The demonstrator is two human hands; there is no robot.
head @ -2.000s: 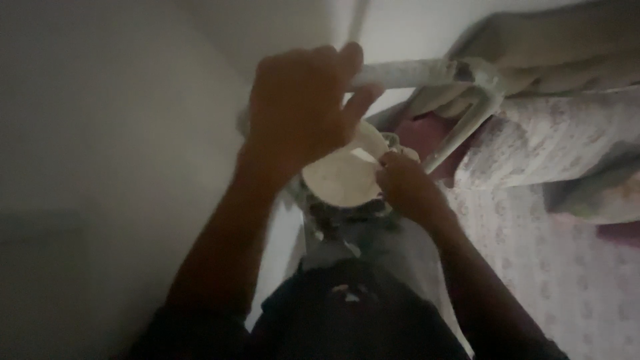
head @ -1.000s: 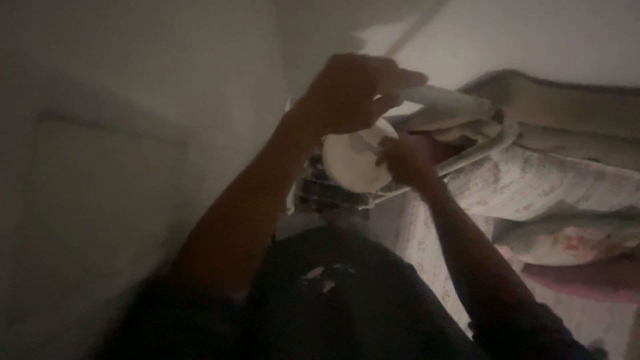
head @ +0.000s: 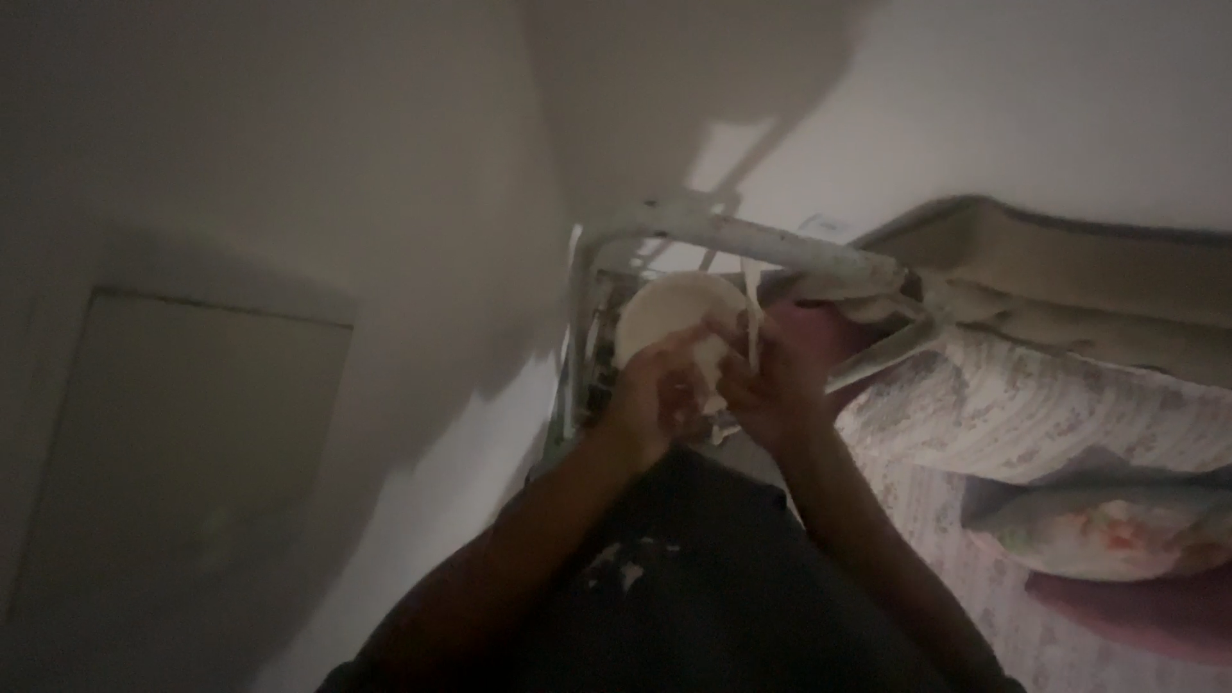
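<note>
A round, pale container or dish (head: 674,308) lies below the top rail of a metal frame, its lower part covered by my hands. My left hand (head: 664,390) is over its lower left part with the fingers bent; whether it holds anything is unclear. At the container's right side, my right hand (head: 770,385) is closed around a thin, pale strip or flat tool (head: 753,298) that points upward. The fingers of both hands are close together. Dim light and blur hide the details.
The worn, white-painted metal rail (head: 770,241) runs above my hands, beside the wall (head: 433,192). A flat panel (head: 192,433) is set in the wall at left. On the right lie patterned bedding (head: 1020,404), a floral pillow (head: 1126,529) and a pink cloth (head: 1145,611).
My left hand has come down from the top rail to the container, close to my right hand. The rail it covered now shows. The view has shifted.
</note>
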